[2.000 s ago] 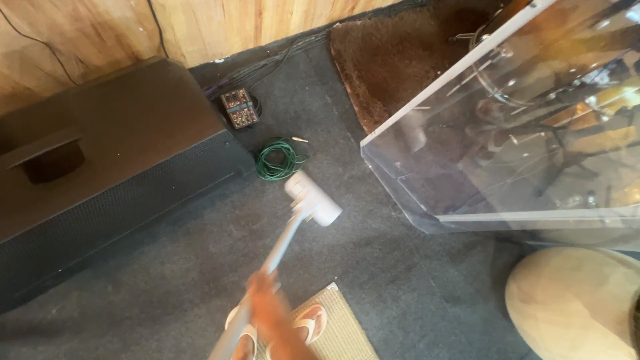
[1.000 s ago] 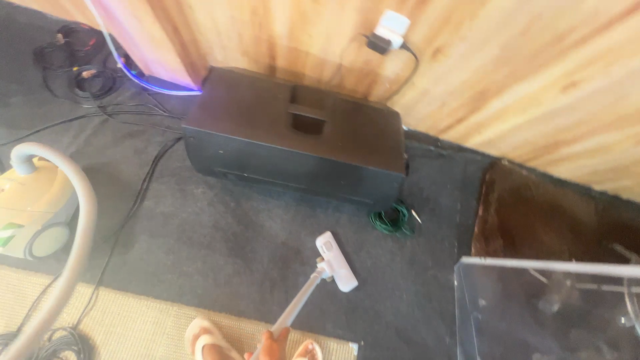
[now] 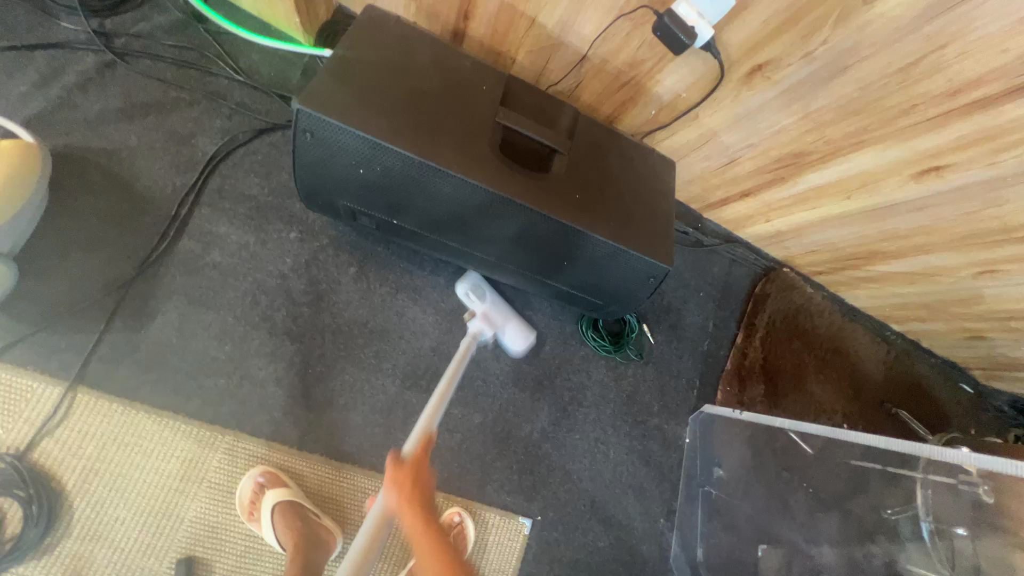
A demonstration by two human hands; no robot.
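My right hand (image 3: 410,480), blurred, is closed around the pale wand (image 3: 438,400) of a vacuum cleaner at the bottom centre. At the wand's far end, the white floor head (image 3: 496,314) lies on the dark grey carpet (image 3: 336,320), close to the front of a black speaker cabinet (image 3: 480,192). A coiled green cable (image 3: 612,336) with a metal plug lies right of the floor head, by the speaker's corner. My left hand is not in view.
A woven beige mat (image 3: 176,448) lies under my sandalled feet. Black cables (image 3: 188,200) cross the carpet at left, near part of the vacuum cleaner body (image 3: 20,192). A clear panel (image 3: 840,496) stands at lower right, beside a brown rug (image 3: 808,352). A wood-look wall (image 3: 864,160) runs behind.
The floor head has moved from open carpet up close to the speaker's front. My right hand has kept its hold on the wand. The view has shifted strongly.
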